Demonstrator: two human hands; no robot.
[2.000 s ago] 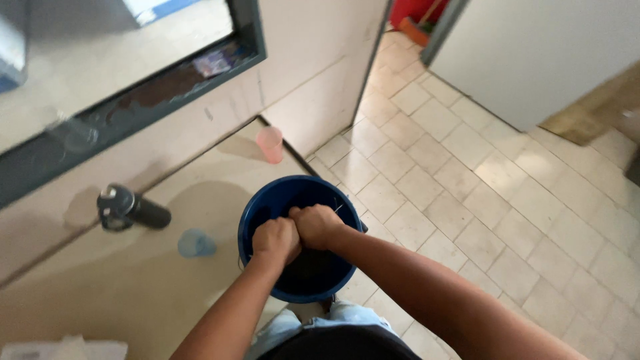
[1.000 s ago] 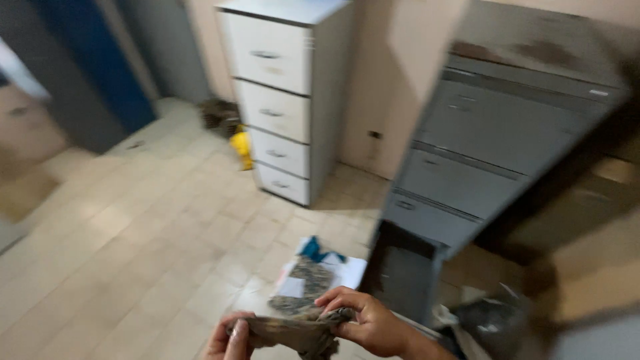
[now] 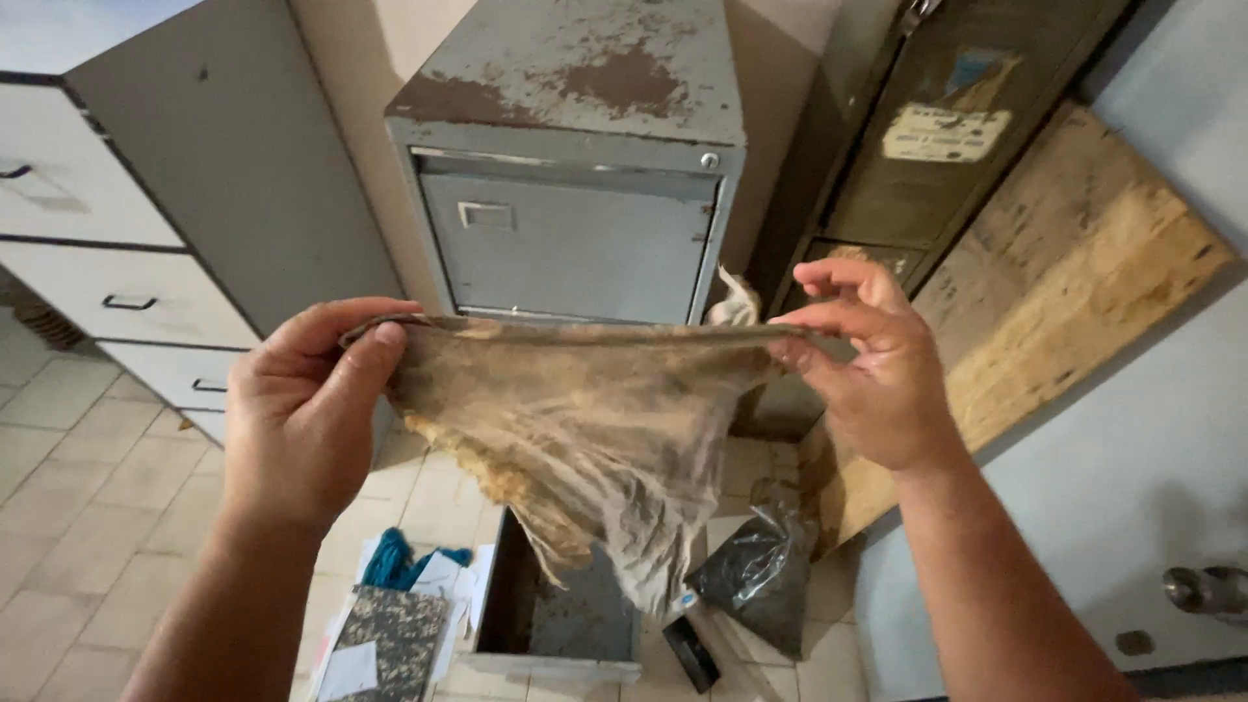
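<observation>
A thin, stained, brownish cloth hangs spread between my two hands at the middle of the head view. My left hand pinches its upper left corner between thumb and fingers. At the upper right corner, my right hand pinches the edge with thumb and forefinger, the other fingers raised. The cloth's ragged lower part droops in front of a grey metal filing cabinet and partly hides an open metal drawer low down.
A white-fronted drawer cabinet is at the left. To the right lean a wooden board and an olive metal locker. On the tiled floor lie a speckled binder, blue-green yarn or cloth, papers and a dark-filled plastic bag.
Two seconds ago both hands were in a blue bucket. One second ago they held the cloth bunched low in view; now it is stretched out and raised. The view has turned to the filing cabinet.
</observation>
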